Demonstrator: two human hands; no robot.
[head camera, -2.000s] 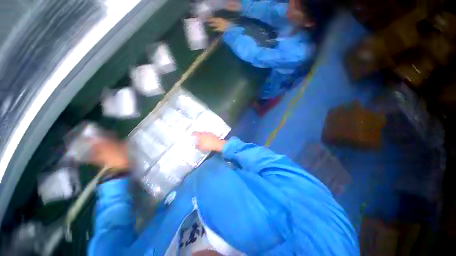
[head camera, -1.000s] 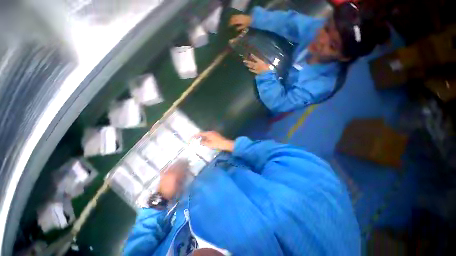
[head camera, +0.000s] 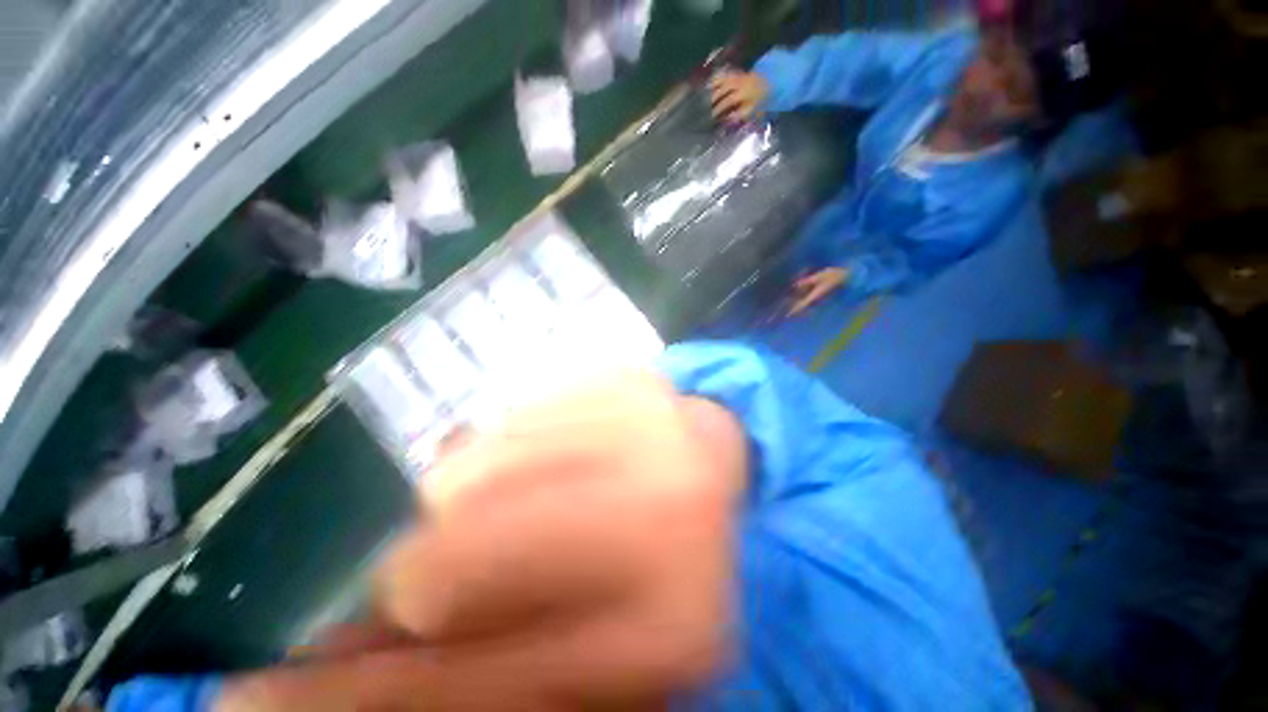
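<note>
A clear blister tray lies in front of me on the dark green bench, with pale oblong units in its pockets. Its near part is hidden behind my hands. My left hand is large and blurred, close to the camera, with its forearm coming from the lower left. My right hand shows only in part at the end of its blue sleeve, overlapped by the left. The fingers of both hands are too blurred or hidden to tell whether they hold anything.
White units stand in a loose row on the green belt beyond the tray. A neighbour in blue has hands at a shiny clear tray. A brown carton is on the blue floor.
My left hand has risen from the tray towards the camera. My right hand has left the tray's far right part and come nearer. The neighbour's tray now lies flatter, with the neighbour's hands further apart.
</note>
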